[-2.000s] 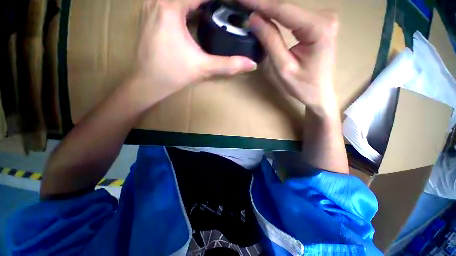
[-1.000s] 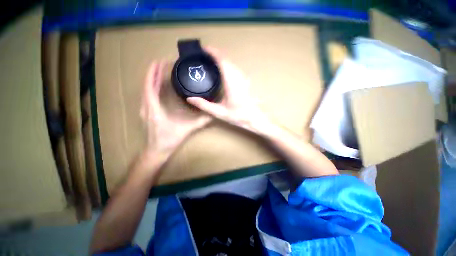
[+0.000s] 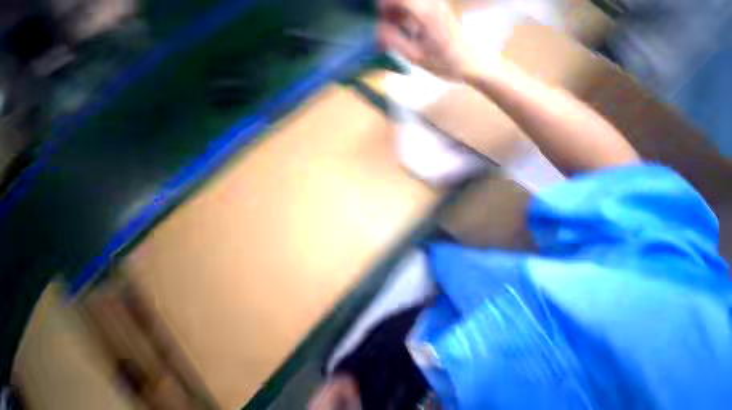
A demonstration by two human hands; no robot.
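Observation:
The view is tilted and strongly blurred. My right hand (image 3: pixel 417 34) is at the top edge, right of centre, at the end of my outstretched right arm, over the far end of the white sheet (image 3: pixel 433 152). Its fingers look bent, but blur hides whether it holds anything. A small part of my left hand (image 3: pixel 337 395) shows at the bottom edge, cut off by the frame. The black round housing is not visible. The tan cardboard work mat (image 3: pixel 281 228) lies below and left of my right hand.
A dark green conveyor (image 3: pixel 217 88) with a blue edge (image 3: pixel 201 164) runs diagonally along the far side of the mat. Cardboard dividers (image 3: pixel 144 344) are at the lower left. An open brown carton (image 3: pixel 622 96) is at the right. Blurred pale shapes are at the top left.
The view has swung and tilted. My right hand has left the black housing's place over the mat and reached out towards the top. My left hand has dropped to the bottom edge.

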